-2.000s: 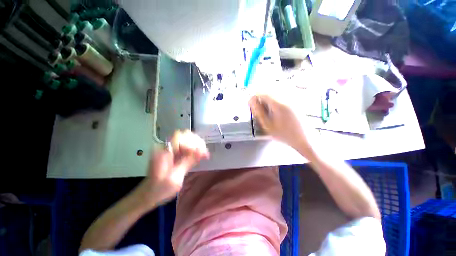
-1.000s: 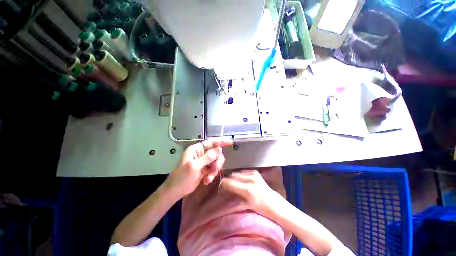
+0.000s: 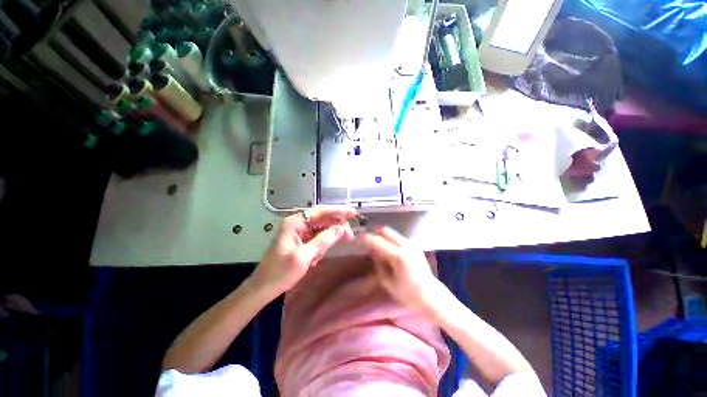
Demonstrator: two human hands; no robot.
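A sewing machine's white head (image 3: 325,46) hangs over its flat silver bed plate (image 3: 358,172). My left hand (image 3: 301,246) is at the table's front edge, its thumb and fingertips brought together; something small may be between them, but it is too fine to make out. My right hand (image 3: 399,267) is just right of it, fingers curled and slightly blurred, over my lap at the table edge. Whether it holds anything cannot be told. A pale line runs on the bed plate towards my left fingertips, perhaps thread.
Thread cones (image 3: 177,93) stand at the left. A blue lamp (image 3: 408,101) hangs right of the needle area. Behind are a pale green parts tray (image 3: 474,54) and dark fabric (image 3: 577,62). Green-marked snips (image 3: 502,172) lie on the right. A blue crate (image 3: 593,326) is below right.
My right hand has moved from the bed down beside my left hand, then slightly up and right. My left hand has moved right to the table's front edge, its fingers now closer together.
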